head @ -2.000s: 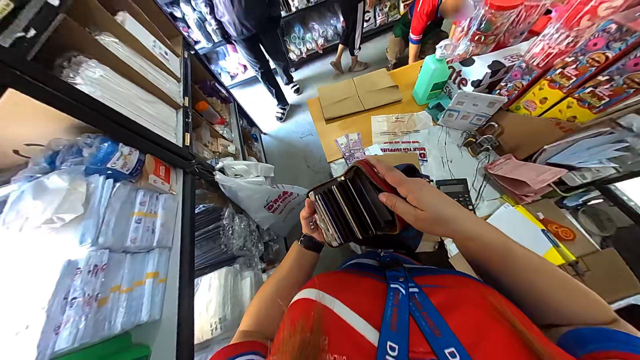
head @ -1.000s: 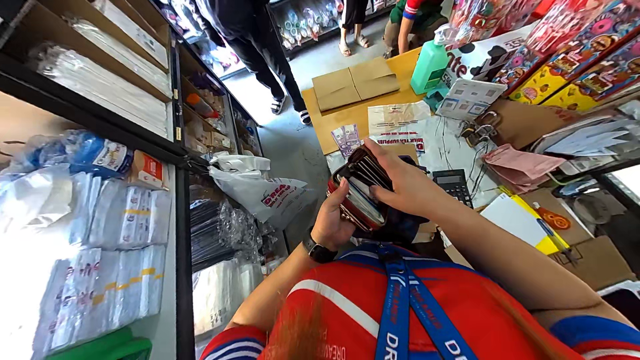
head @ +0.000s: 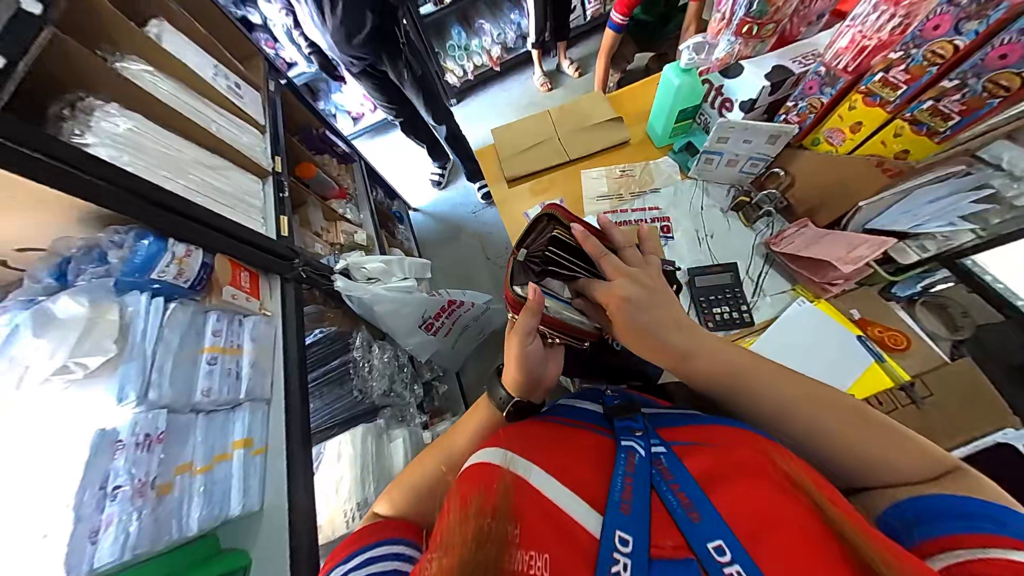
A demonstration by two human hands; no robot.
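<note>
A red zip-around wallet [head: 552, 276] with several dark inner pockets stands unzipped in front of my chest. My left hand [head: 532, 348] grips its lower left edge, thumb over the rim; a dark watch is on that wrist. My right hand [head: 628, 284] lies over the wallet's right side, with some fingertips inside among the pockets and others over the far edge. Papers or notes show in the wallet's near compartment. Just beyond the wallet is a printed plastic bag [head: 632, 188] on the table, and a black calculator [head: 720, 296] lies to the right of my right hand.
Flattened brown cardboard [head: 560, 136] and a green pump bottle [head: 674, 100] are on the yellow table [head: 500, 188]. Keys [head: 760, 196] and a clipboard [head: 808, 344] lie at the right. Shelves [head: 284, 264] with packaged goods line the left, beside a white plastic bag [head: 424, 312]. Other people are beyond.
The wallet's pockets face me more openly than one second ago. My left hand has moved from over the wallet to its lower edge, and my right hand's fingers have spread across it.
</note>
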